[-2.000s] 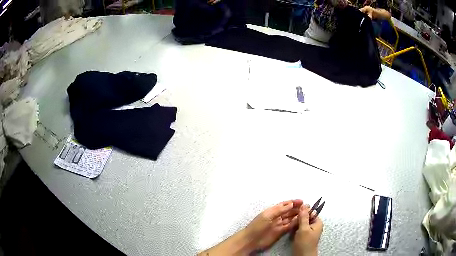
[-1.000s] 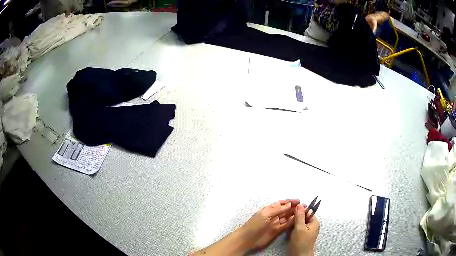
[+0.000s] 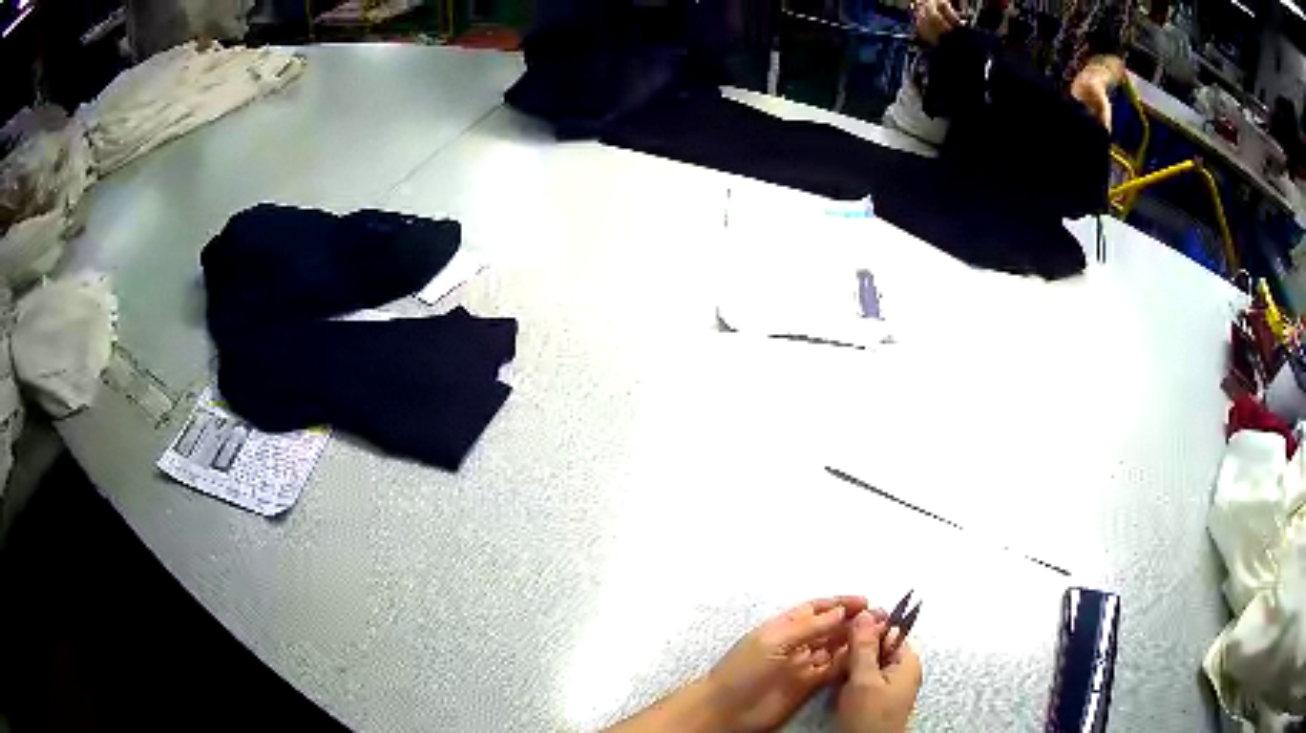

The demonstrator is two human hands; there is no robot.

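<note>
My right hand (image 3: 877,679) is at the lower edge of the view and holds small dark thread snips (image 3: 900,620), their two short blades pointing up and slightly apart. My left hand (image 3: 785,662) is just left of it, palm partly up, with its fingertips close to or touching the right fingers. I cannot see anything held in my left hand. Both hands are above the pale speckled table (image 3: 573,573) near its front edge.
A folded dark garment (image 3: 358,375) lies left on a printed ticket (image 3: 247,455). A sheet with a small picture (image 3: 868,295) lies beyond my hands. A smartphone (image 3: 1084,662) and white cloth (image 3: 1260,573) are right. People opposite handle dark trousers (image 3: 802,151); a person's hand (image 3: 1097,86) shows.
Across the table, a person's hand is raised and the dark trousers' near end has shifted. The whole table scene sits slightly lower in view. My hands keep nearly the same pose.
</note>
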